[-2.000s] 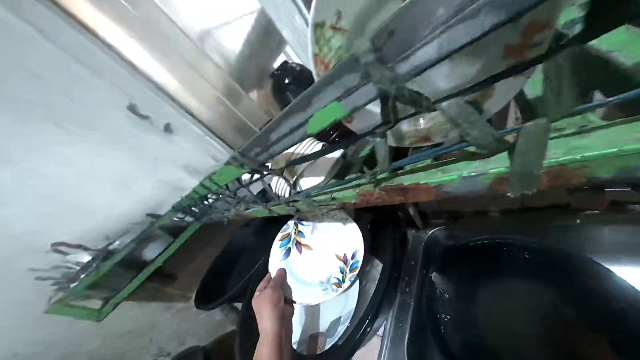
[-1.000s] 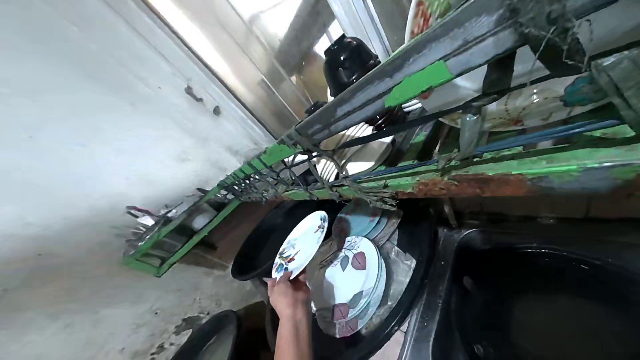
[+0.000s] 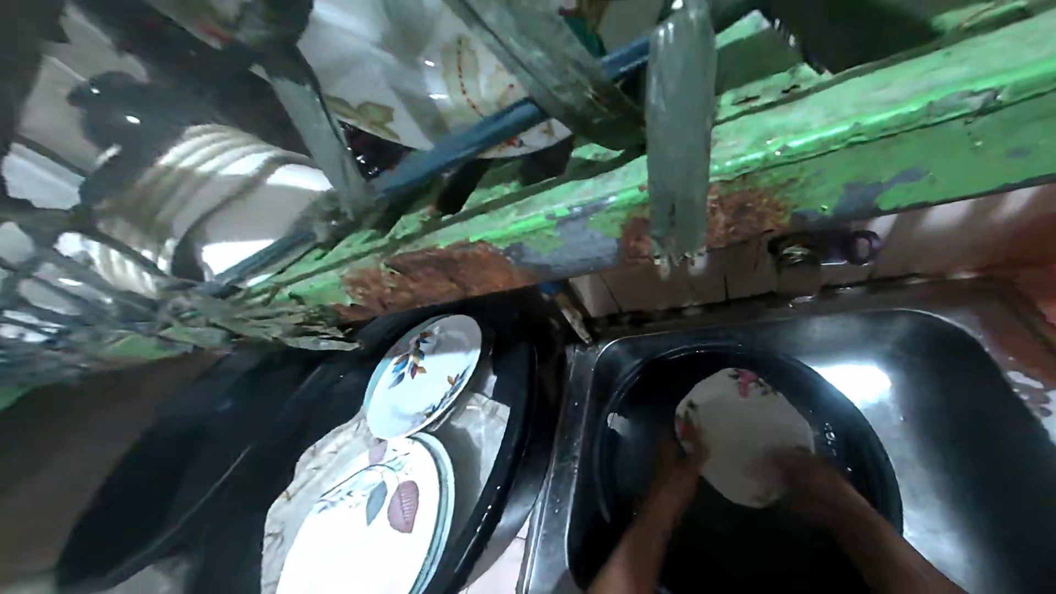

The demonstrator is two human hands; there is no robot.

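A white plate with a red floral pattern [image 3: 734, 421] is over a black basin [image 3: 606, 462] that stands in the metal sink. My left hand [image 3: 681, 466] grips the plate at its left edge. Blurred by motion, my right hand [image 3: 796, 483] lies against the plate's lower right part; its fingers cannot be made out. Left of the sink, a white plate with blue and orange leaves [image 3: 425, 375] leans in a large black tub [image 3: 516, 445]. Beside it in the tub is a stack of plates with a purple leaf pattern [image 3: 371, 520].
A green, rusted metal rack [image 3: 825, 140] runs across above the sink, holding dishes and a stack of white plates [image 3: 214, 190]. A tap [image 3: 800, 256] is on the wall behind the steel sink [image 3: 973, 462]. The sink rim [image 3: 569, 437] lies between tub and basin.
The leaf-patterned plate that a hand held is now let go in the tub. Both my hands are now at the basin with another plate. The view has swung toward the sink.
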